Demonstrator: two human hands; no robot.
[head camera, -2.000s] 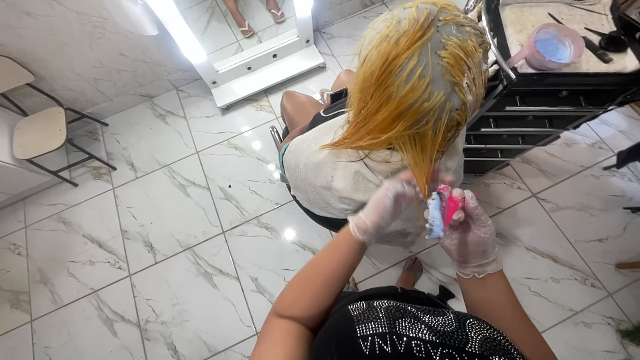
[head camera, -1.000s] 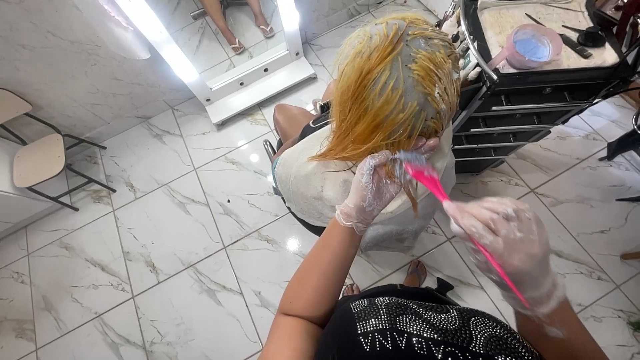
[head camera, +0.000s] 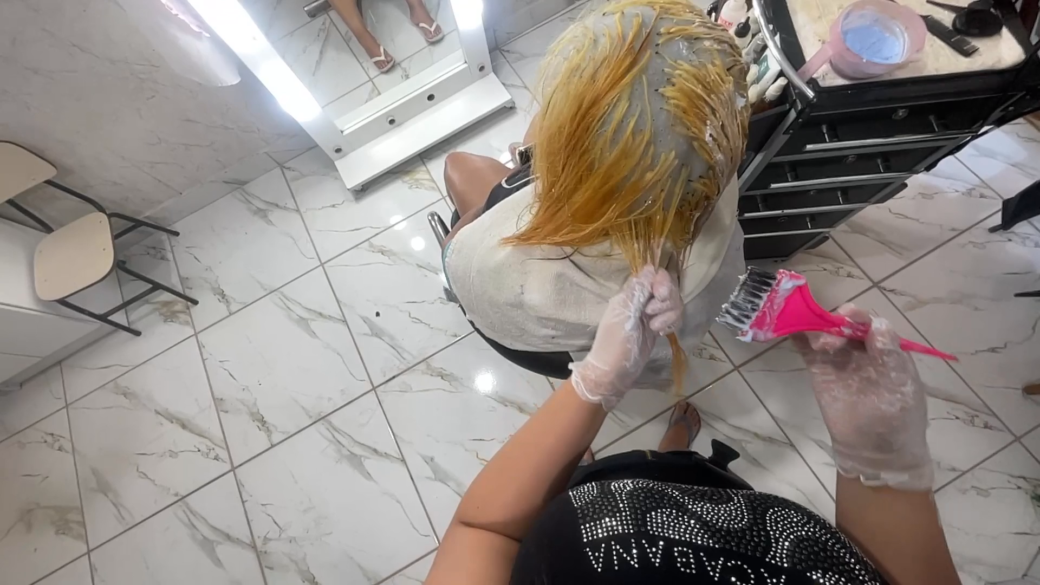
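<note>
A seated person's yellow-orange hair (head camera: 601, 154) hangs over a pale towel (head camera: 520, 276) on the shoulders; through a cap-like grey layer over the crown, strands stick out with whitish cream among them. My left hand (head camera: 630, 333), in a clear plastic glove, is closed on a lock of this hair below the head, its end hanging beneath my fingers. To the right, my gloved right hand (head camera: 873, 390) grips a pink tint brush (head camera: 800, 313) by its handle. The brush's dark bristles carry whitish cream and point left, apart from the hair.
A pink bowl (head camera: 873, 39) of pale blue cream stands on the black drawer trolley (head camera: 861, 146) at upper right, beside a flat black brush (head camera: 949, 36) and bottles. A lit mirror's white base (head camera: 422, 130) is ahead. A beige chair (head camera: 75, 256) stands at left.
The brush was at the lock by my left hand one second ago; now it is away to the right, bristles turned left. My left hand still holds hair.
</note>
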